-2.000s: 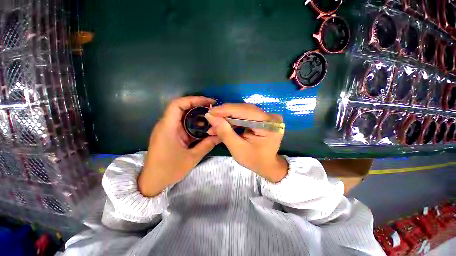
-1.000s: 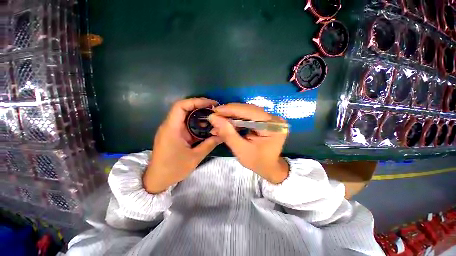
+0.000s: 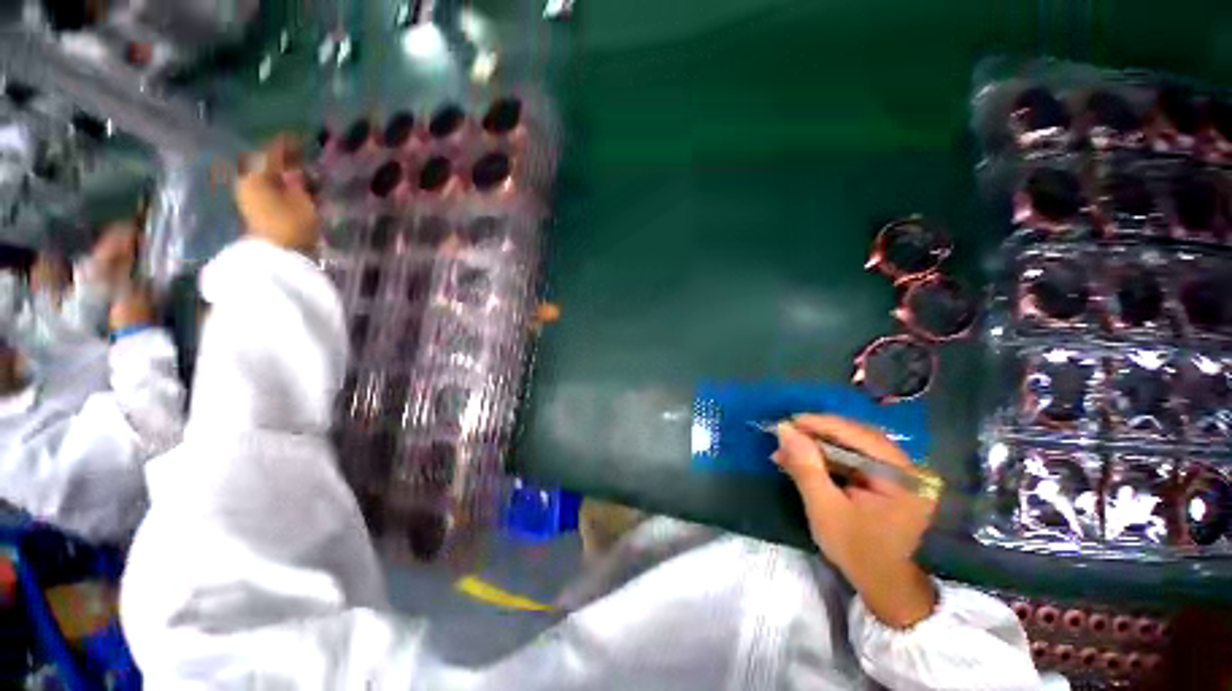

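My right hand [image 3: 865, 513] holds the tweezers [image 3: 881, 470] like a pen, their tip over the blue sheet [image 3: 730, 456]. My left hand [image 3: 277, 203] is stretched out to the far left edge of the left blister tray [image 3: 541, 176]. It is small and blurred; a dark shape lies at its fingers, and I cannot tell if it holds it. The left tray has dark watch cases in its far rows; a case [image 3: 492, 170] shows there. Three watch cases lie on the green mat, the nearest [image 3: 897, 369] just beyond the blue sheet.
The right blister tray [image 3: 993, 324] holds rows of watch cases. Another person's white sleeve [image 3: 68, 439] and hands are at the left. A blue bin [image 3: 543, 510] is below the bench edge. Pinkish-red rings [image 3: 1081, 624] show at the lower right. Small loose parts lie at the far left.
The view has swung left. My left hand has left the spot in front of me, where it held a watch case, and reached far left. My right hand has moved the tweezers over the blue sheet.
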